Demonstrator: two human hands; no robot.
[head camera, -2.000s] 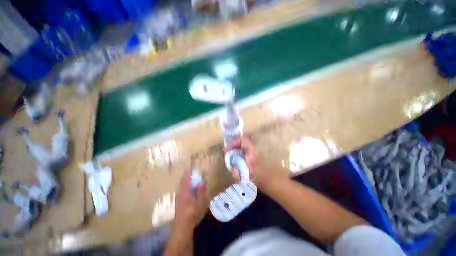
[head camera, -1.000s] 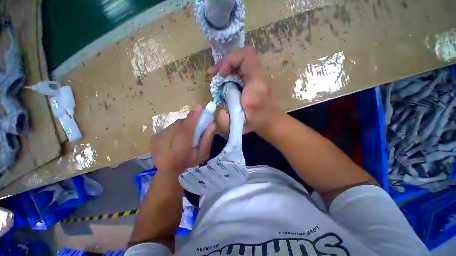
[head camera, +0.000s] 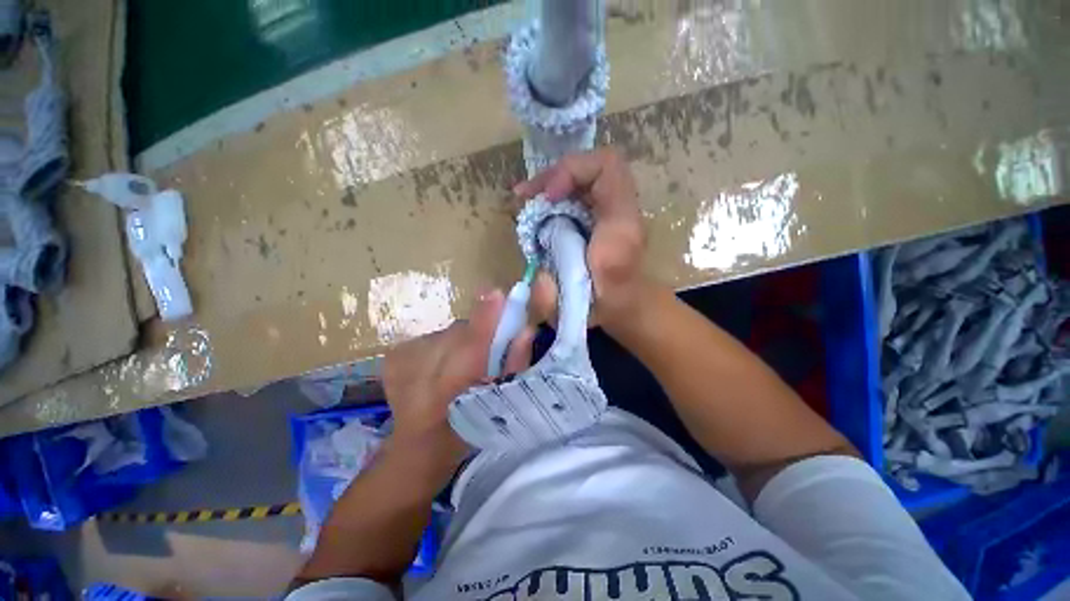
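A two-arm bracket unit stretches from the bench's far side toward my body. Its near arm (head camera: 573, 288) ends in an oval plate (head camera: 528, 409) with dark holes, by my shirt. My right hand (head camera: 613, 235) is closed around the joint housing beside a textured white ring (head camera: 552, 223). A second textured ring (head camera: 557, 88) sits further up. My left hand (head camera: 440, 370) holds a slim white bottle-like tool (head camera: 510, 329) with a green tip. The tip is at the near ring's left edge; whether it touches is hard to tell. The far oval plate is out of view.
A white lobed plastic piece (head camera: 158, 241) lies by the cardboard edge (head camera: 100, 294). Grey units (head camera: 35, 153) lie on the cardboard. The green belt (head camera: 282, 47) is beyond the bench (head camera: 458, 141). A blue bin (head camera: 871, 352) of loose arms (head camera: 974, 352) stands at right. Blue crates (head camera: 88, 470) are below left.
Since one second ago, the unit and both hands appear slightly lower and further right. Two seconds ago the near plate was further from my body and the tool was away from the ring.
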